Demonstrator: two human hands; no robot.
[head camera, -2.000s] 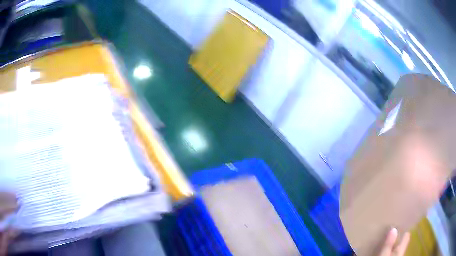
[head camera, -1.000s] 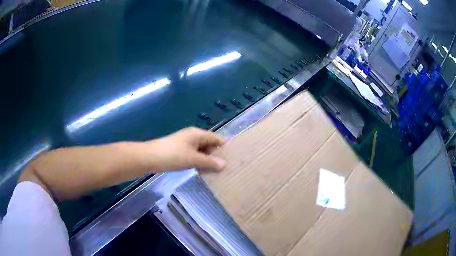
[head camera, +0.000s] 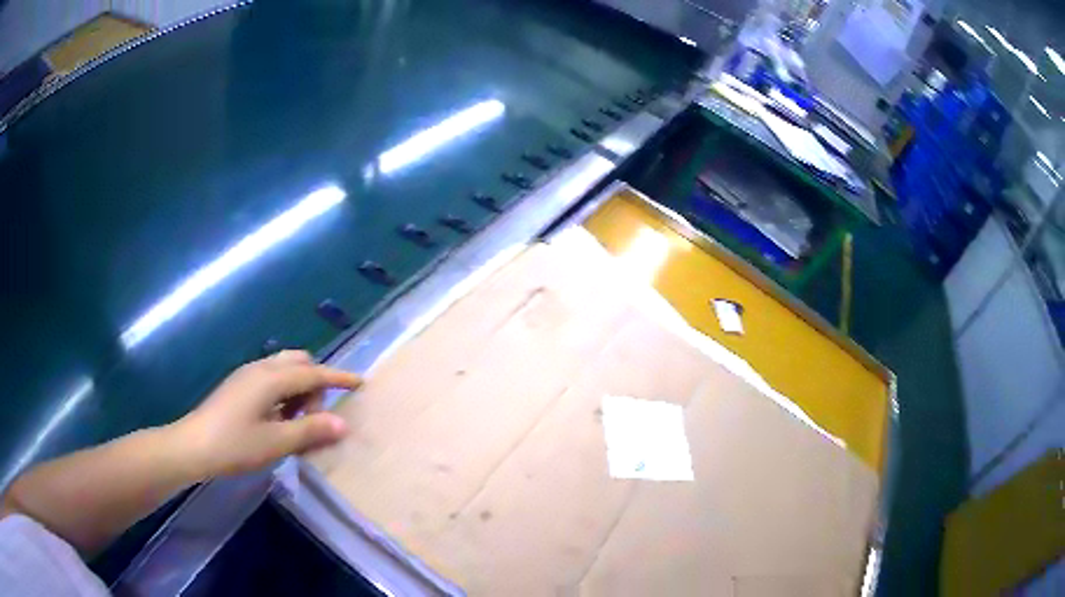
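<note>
A large tan cardboard layer pad (head camera: 526, 397) with crease lines lies flat on a stack of white sheets on the yellow board (head camera: 806, 365). A white paper label (head camera: 648, 439) is on the pad. My left hand (head camera: 269, 412) is at the pad's left corner, fingers apart, thumb and forefinger near its edge; it holds nothing that I can see. My right hand is out of the picture. A small white tag with a dark end (head camera: 728, 315) lies on the yellow board beyond the pad.
The dark green conveyor belt (head camera: 234, 128) runs along the left, with a line of several small black parts (head camera: 413, 233) near its metal side rail (head camera: 491, 216). A green-framed table with papers (head camera: 794, 140) and blue crates (head camera: 946, 163) stand farther back. Another yellow board (head camera: 1010, 531) is at lower right.
The cardboard pad, tilted in my left hand a second ago, now lies flat on the stack. My left hand has let go and moved left and down. The yellow board has come into view.
</note>
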